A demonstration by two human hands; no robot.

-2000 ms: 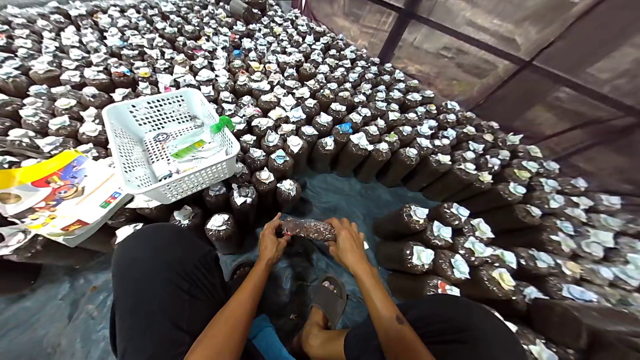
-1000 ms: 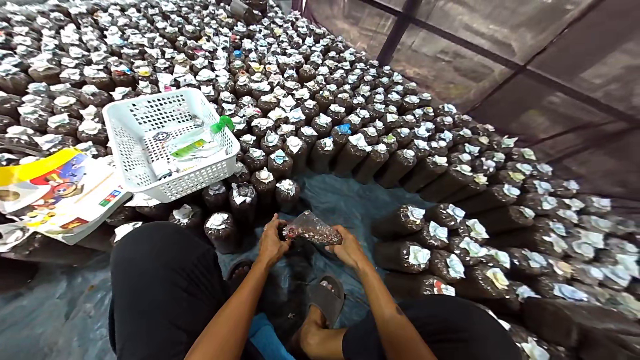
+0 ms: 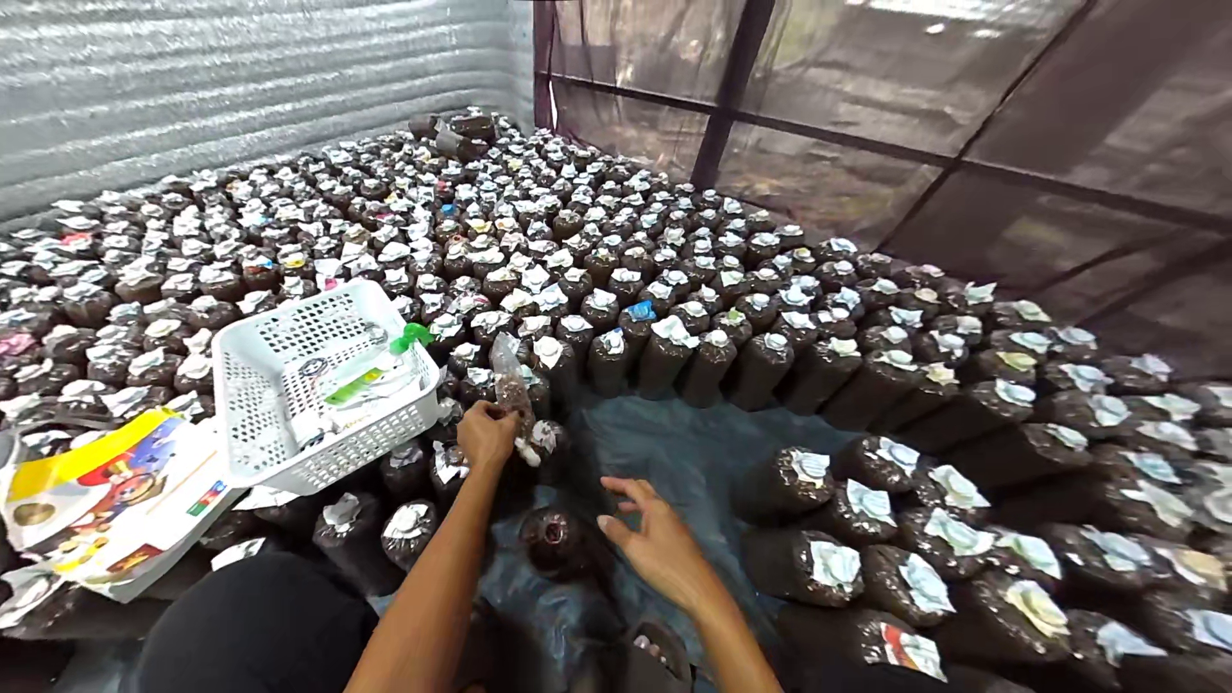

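In the head view my left hand (image 3: 489,435) is closed around a clear plastic bag with brown and whitish grains (image 3: 513,390), held upright above the bags near the basket's right corner. My right hand (image 3: 650,539) is apart from it, fingers spread, over the dark floor sheet. Between and below my hands stands a dark substrate bag (image 3: 555,541) with an uncovered round neck. Nearby substrate bags, such as one by my left forearm (image 3: 409,529), have paper over their tops.
A white perforated plastic basket (image 3: 332,462) holding a green and white packet rests on the bags at left, beside a printed yellow and white packet (image 3: 106,500). Dense rows of dark bags (image 3: 707,366) curve around the dark plastic sheet (image 3: 664,433). More bags (image 3: 789,568) stand at right.
Both hands held the grain bag earlier; now only my left does, farther forward and left, and my right has let go. The uncovered substrate bag now shows between my arms. The view has tilted up.
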